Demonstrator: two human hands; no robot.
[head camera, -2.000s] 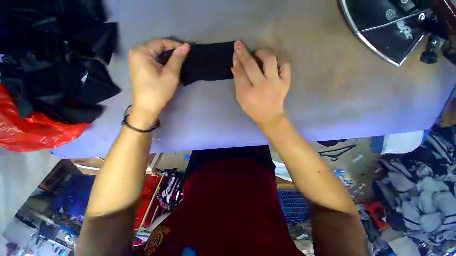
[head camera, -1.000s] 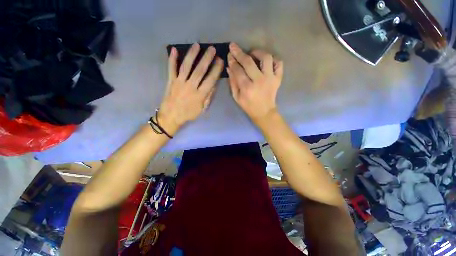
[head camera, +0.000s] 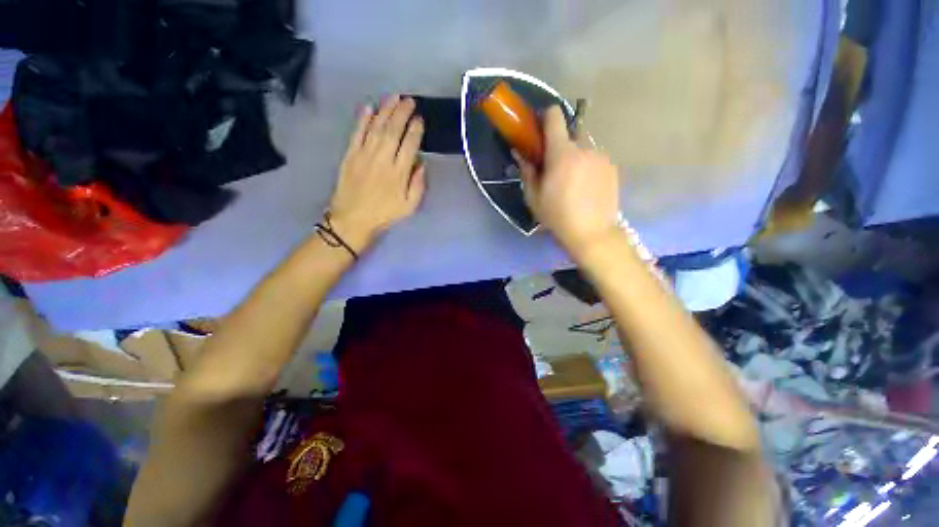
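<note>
A small flat black fabric piece (head camera: 441, 125) lies on the pale blue-purple ironing table. My left hand (head camera: 382, 168) lies flat with its fingertips on the piece's left end. My right hand (head camera: 572, 185) is closed around the orange-brown handle of the steam iron (head camera: 494, 160). The iron has a dark pointed soleplate with a white rim. It covers or meets the right end of the piece, and how much fabric lies under it is hidden.
A loose heap of black pieces (head camera: 144, 113) lies at the left, on a red plastic bag (head camera: 77, 232). The ironing table (head camera: 680, 124) shows a brownish stain. Grey and white cloth (head camera: 813, 319) lies below the table at the right.
My right hand has left the fabric and taken hold of the iron, which has moved from the upper right to the piece. My left hand has shifted to the piece's left end.
</note>
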